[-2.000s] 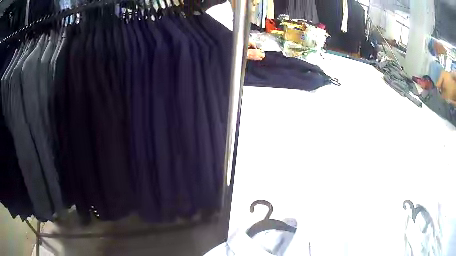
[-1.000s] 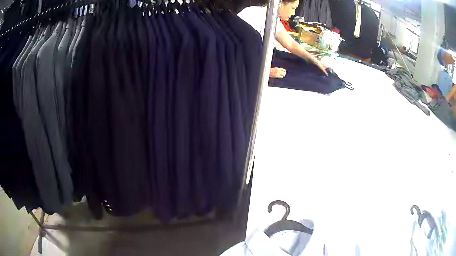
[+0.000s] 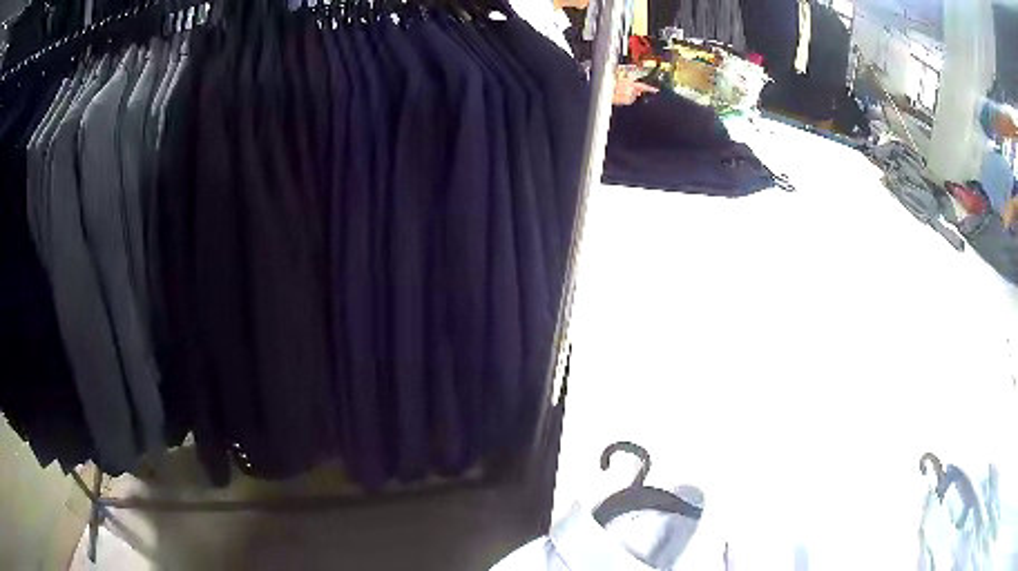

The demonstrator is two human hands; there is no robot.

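A light dress shirt lies on the white table at the bottom edge of the picture, with only its collar and shoulder part showing. A black clothes hanger is in its collar, its hook lying above the collar. A second black hook shows at the bottom right, beside pale, glossy material. Neither of my hands is in the picture. The rest of the shirt is cut off by the lower edge.
Suit jackets hang densely on the left. A shiny metal upright stands between them and the table. At the far side another person's hand is by a dark garment. Loose garments lie at the far right edge.
The view has turned left, so the rack and hangers sit further right. The other person's arm reached over the dark garment and has drawn back, and the garment's shape has changed.
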